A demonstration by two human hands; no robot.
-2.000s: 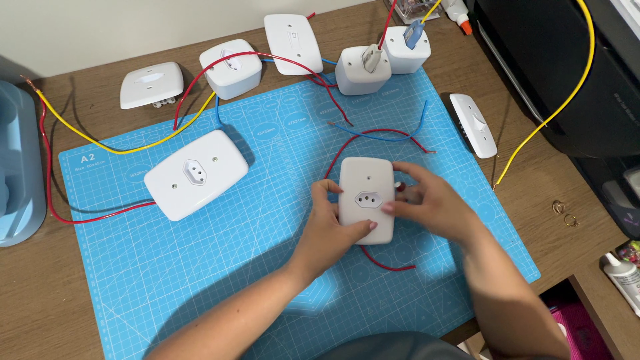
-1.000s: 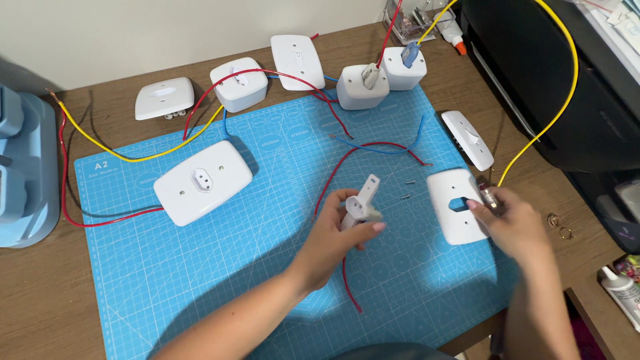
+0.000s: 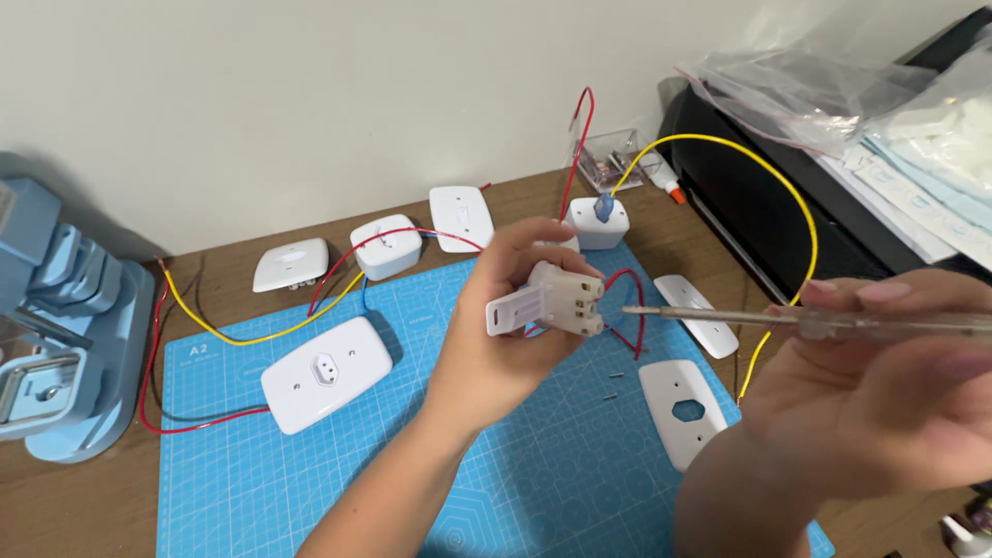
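Note:
My left hand point(image 3: 496, 333) grips a white plastic socket module point(image 3: 570, 301), its screw terminals facing right. A red wire point(image 3: 641, 310) shows behind it. In my right hand point(image 3: 876, 387) is a screwdriver with a clear handle point(image 3: 821, 323); its tip is just right of the terminals, apart from them. Below, the white faceplate with a hexagonal opening point(image 3: 665, 395) lies on the blue cutting mat point(image 3: 434, 434), with two small screws point(image 3: 611, 397) at its left. An assembled white outlet plate point(image 3: 341, 380) rests at the mat's left.
Along the back are white outlet boxes point(image 3: 387, 252), a blank-looking plate point(image 3: 453, 213), another plate point(image 3: 288, 265) and a yellow wire point(image 3: 810, 225). A narrow white plate point(image 3: 701, 325) lies at right, near a black machine point(image 3: 721, 186). A light blue stand point(image 3: 93, 403) is at left.
The faceplate, earlier on the socket module, was set down at the right. My left hand has raised and turned the module. My right hand has let go of the faceplate and brought the screwdriver near the terminals.

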